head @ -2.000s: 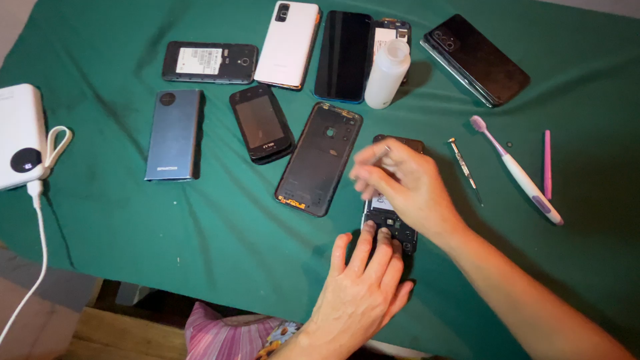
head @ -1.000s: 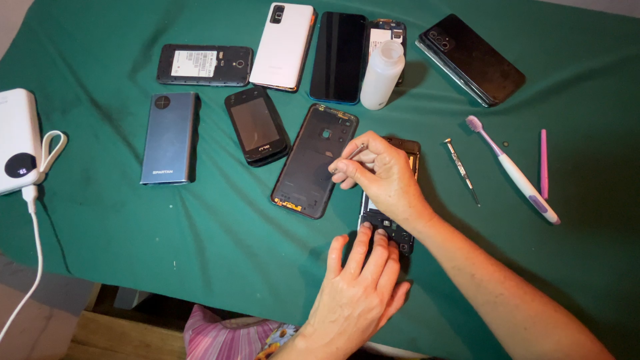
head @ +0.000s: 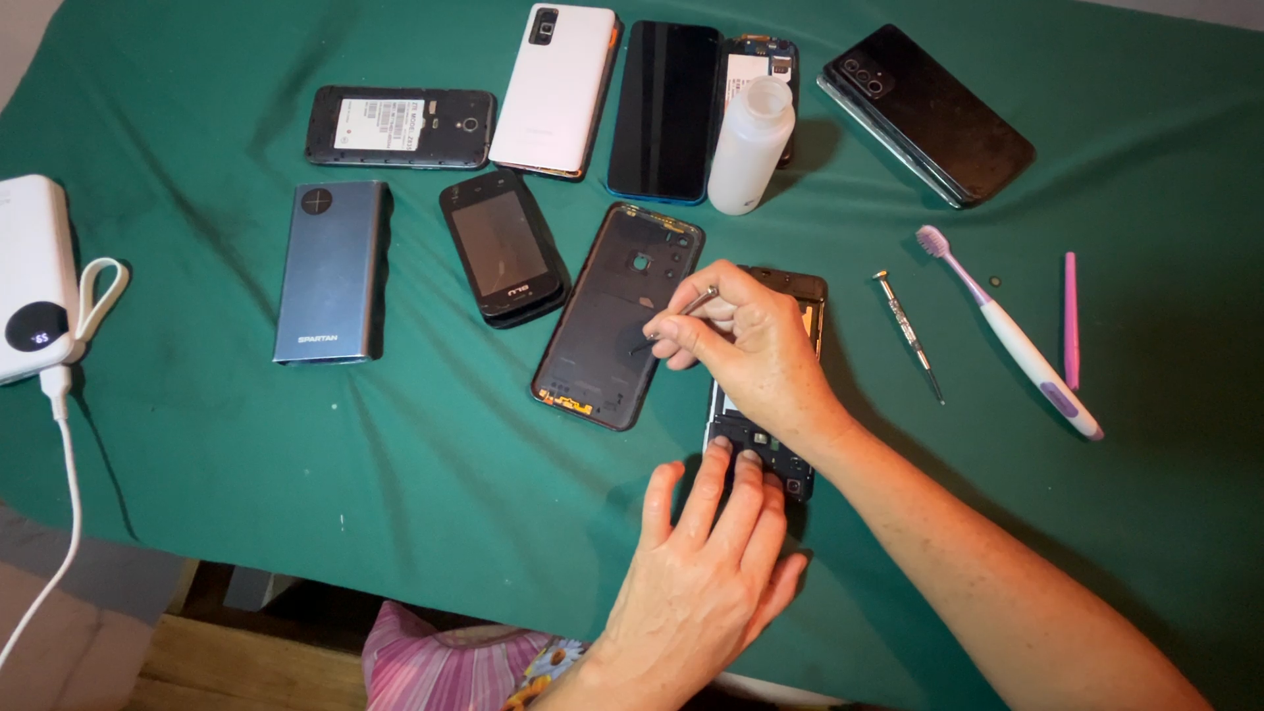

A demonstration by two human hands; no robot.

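Note:
My left hand (head: pixel 711 553) rests with its fingertips on the lower end of an opened black smartphone (head: pixel 780 449), fingers spread. Above it my right hand (head: pixel 746 346) holds a small metal precision screwdriver (head: pixel 699 302) between thumb and fingers, its dark tip pointing down and left over a detached black phone back cover (head: pixel 622 316). The right hand hides much of the opened phone's middle. The back cover lies inner side up, just left of the opened phone. Whether the screwdriver's tip touches the cover, I cannot tell.
Behind lie a small black phone (head: pixel 504 247), a blue power bank (head: pixel 331 276), a white phone (head: pixel 555 89), several other phones and a translucent plastic bottle (head: pixel 748 153). To the right are another screwdriver (head: pixel 907 331), a toothbrush (head: pixel 1017 346) and a pink stick (head: pixel 1071 321). A white power bank (head: pixel 35 267) stands left.
My right hand has moved a little left since the first frame, and the screwdriver in it now shows plainly. My left hand has stayed on the lower end of the opened phone.

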